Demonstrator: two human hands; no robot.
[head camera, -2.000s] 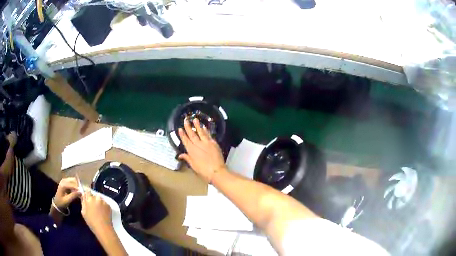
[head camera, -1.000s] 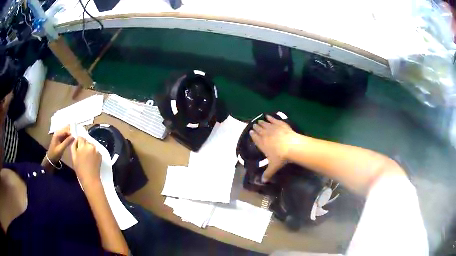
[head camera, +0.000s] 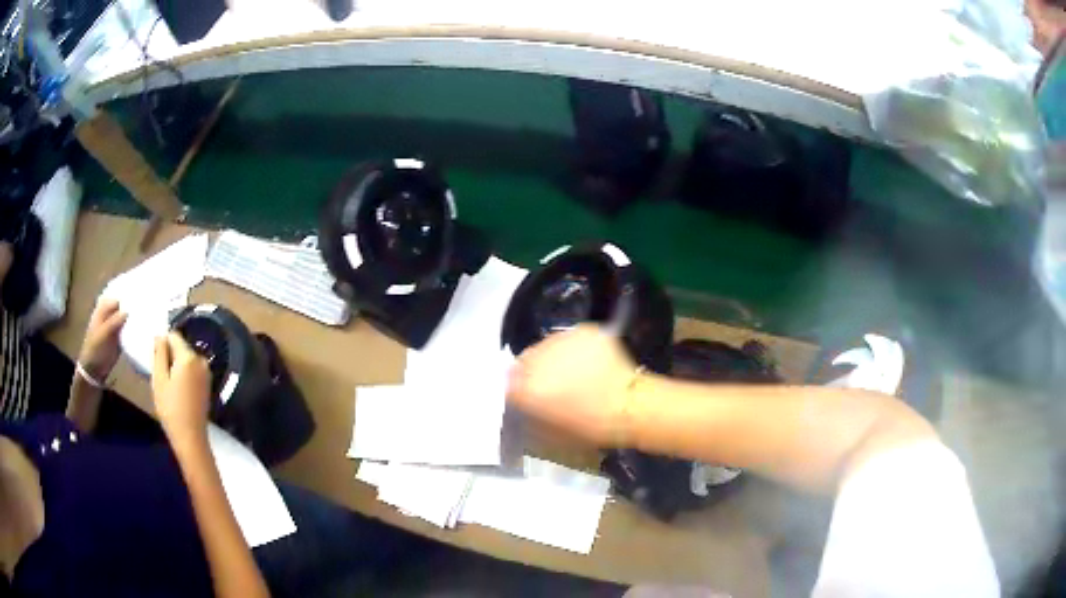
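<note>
A black fan unit with white pads around its rim (head camera: 569, 292) lies face up on the bench in front of me. My right hand (head camera: 573, 380) is at its lower left rim, back of the hand up. The hand is blurred and its fingertips are hidden, so its grip cannot be told. My left hand is not in view. A second fan unit with white pads (head camera: 403, 228) stands at the belt's near edge, to the left. White sheets (head camera: 433, 423) lie between the bench front and the fan units.
Another person's hands (head camera: 181, 374) are at a fan unit (head camera: 240, 380) on the left, with white paper. A striped white sheet stack (head camera: 278, 276) lies behind. Dark units sit on the green belt (head camera: 514, 129). A white blade (head camera: 871, 364) is at right, below a plastic bag (head camera: 959, 117).
My right hand moved from the left fan unit to the nearer right one, then from its face down to its lower left rim. The view shifted. The other person's hands moved apart.
</note>
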